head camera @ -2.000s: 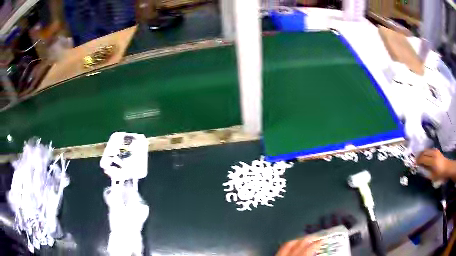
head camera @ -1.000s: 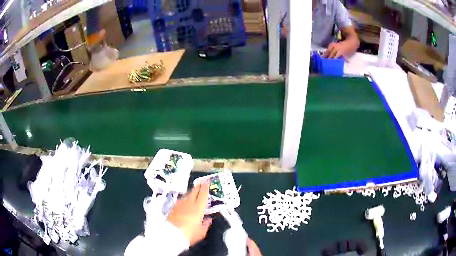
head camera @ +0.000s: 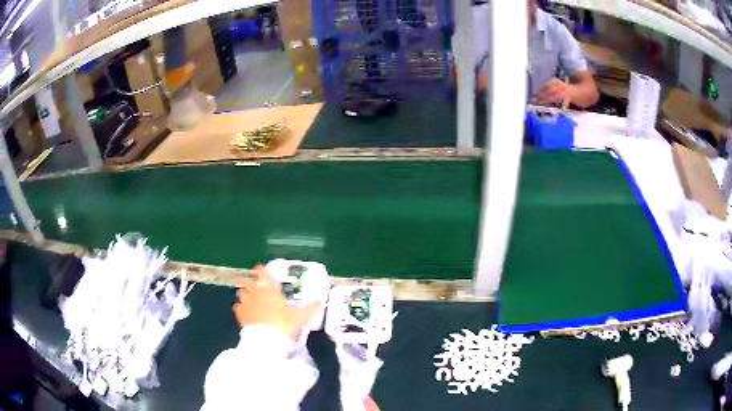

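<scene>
Two white housings with green circuit boards stand side by side on the dark bench, the left one (head camera: 311, 279) and the right one (head camera: 359, 311). My left hand (head camera: 269, 303) grips the left housing at its left edge. A bagged cord (head camera: 355, 371) runs from the right housing towards me. Only a sliver of my right hand (head camera: 371, 404) shows at the bottom edge by this cord; its grip is hidden. A loose pile of white U-clips (head camera: 479, 360) lies to the right.
A heap of white cords (head camera: 120, 317) lies at left. The green conveyor (head camera: 385, 213) runs behind the bench. A white post (head camera: 504, 160) stands before the blue-edged green board (head camera: 586, 241). A mallet (head camera: 619, 379) lies at right. A person (head camera: 562, 60) sits across the line.
The right housing, brought in from the right, now stands beside the left one. My left hand has moved from it to the left housing. My right hand has mostly left view. The camera view has shifted.
</scene>
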